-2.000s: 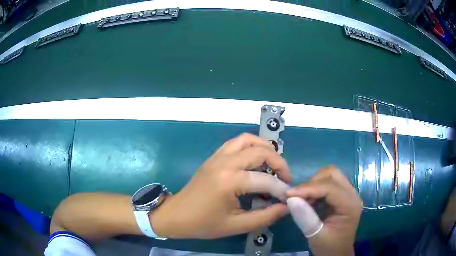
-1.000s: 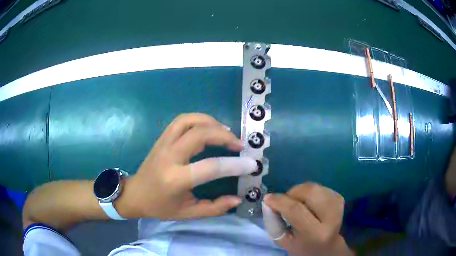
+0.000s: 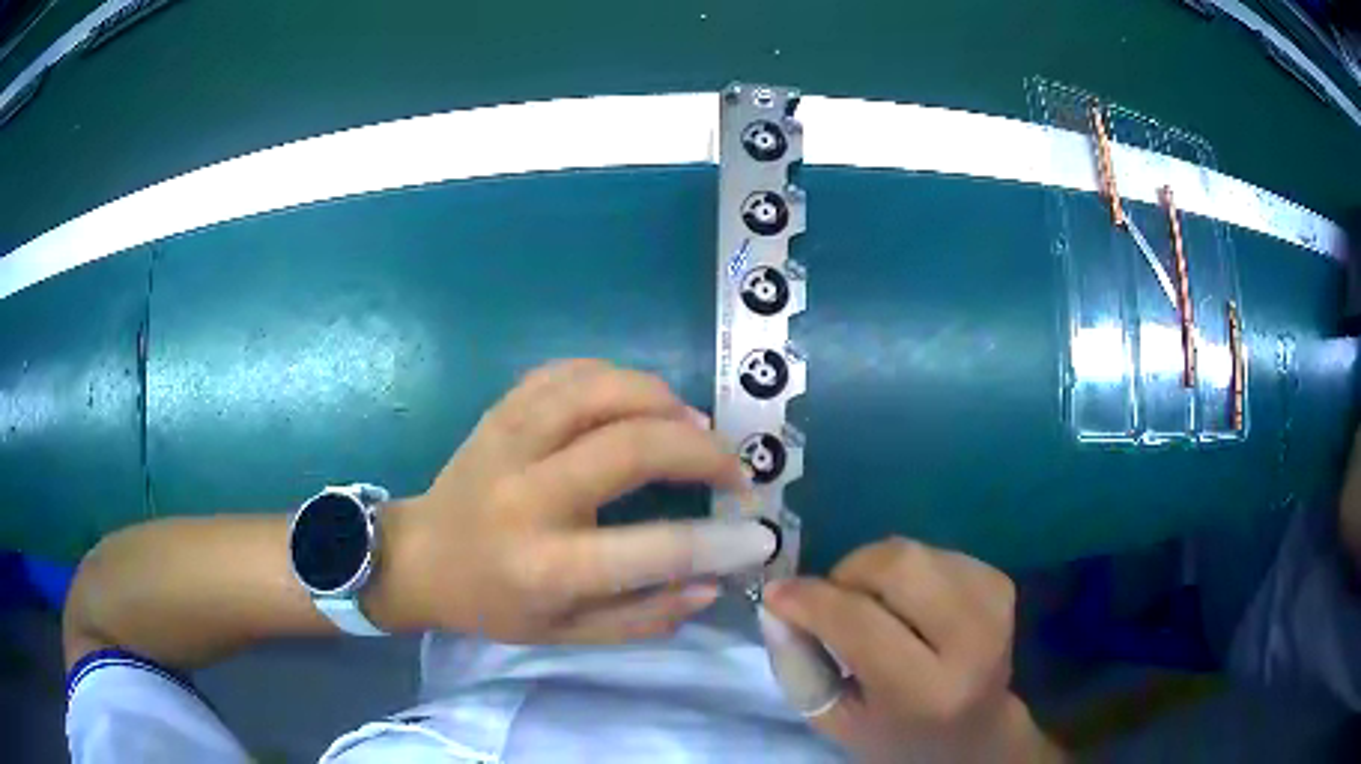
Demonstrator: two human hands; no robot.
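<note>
The long silver-grey multi-port housing [image 3: 736, 336] lies upright in the picture on the green mat, a row of round black ports along it and notches on its right side. My left hand [image 3: 582, 508] lies over its lower left side; the finger in an off-white cot rests on the lowest port. My right hand [image 3: 903, 634] is at the lower right end, thumb in a cot, thumb and finger pinched together at the housing's edge. Whether a small part is between these fingertips is hidden.
A clear blister tray [image 3: 1108, 437] with thin copper rows [image 3: 1181, 284] and a slanted white strip [image 3: 1151, 258] lies to the right. A white stripe [image 3: 448, 149] crosses the mat. Part of another person [image 3: 1336, 552] shows at the right edge.
The view has shifted so the whole housing shows. Both hands have moved from being together above the housing to its lower end. My left cot finger has moved down one port to the lowest.
</note>
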